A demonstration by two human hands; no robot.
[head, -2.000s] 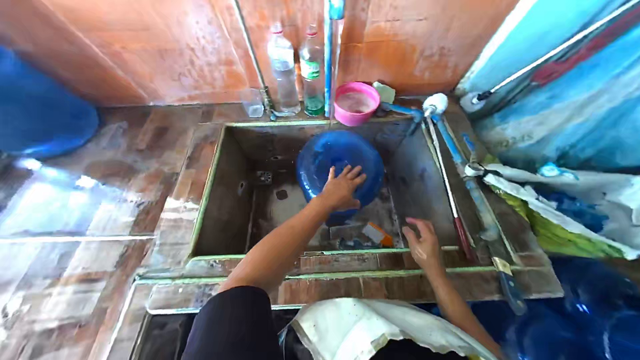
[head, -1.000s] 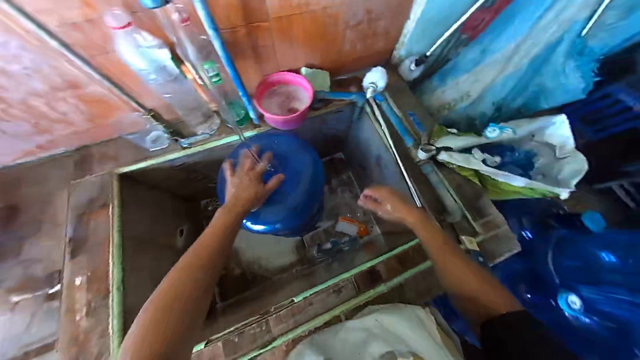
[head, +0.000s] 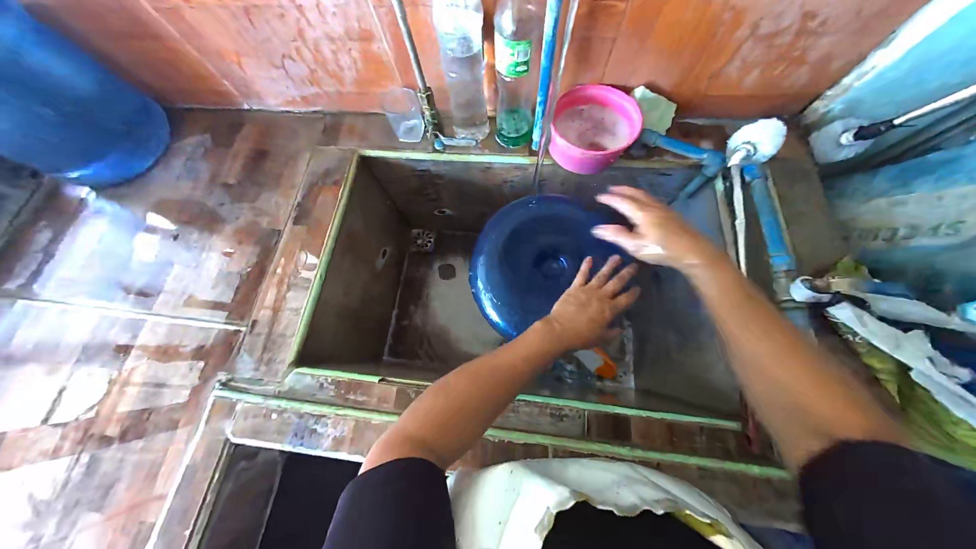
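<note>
A large round blue plastic container [head: 511, 259], seemingly a water jug seen from its base, stands in the tiled sink [head: 320, 274] under a thin stream of water. My left hand [head: 593, 305], fingers spread, rests on or just above its lower right side. My right hand [head: 648, 229] is over its upper right edge, fingers apart and thumb out; contact cannot be told. An orange and white object [head: 598, 363] lies on the sink floor below my left hand.
Behind the sink stand a pink tub [head: 595, 130] of cloudy liquid, a clear bottle [head: 465, 84], a green-labelled bottle [head: 514, 91] and a plastic cup [head: 404, 114]. A white brush [head: 756, 141] lies by blue pipes [head: 766, 213] at right. A blue drum [head: 69, 107] is at far left.
My right hand has moved from beside the container, near the sink's front right, up to its upper right edge. My left hand stays at the container. The view has swung about.
</note>
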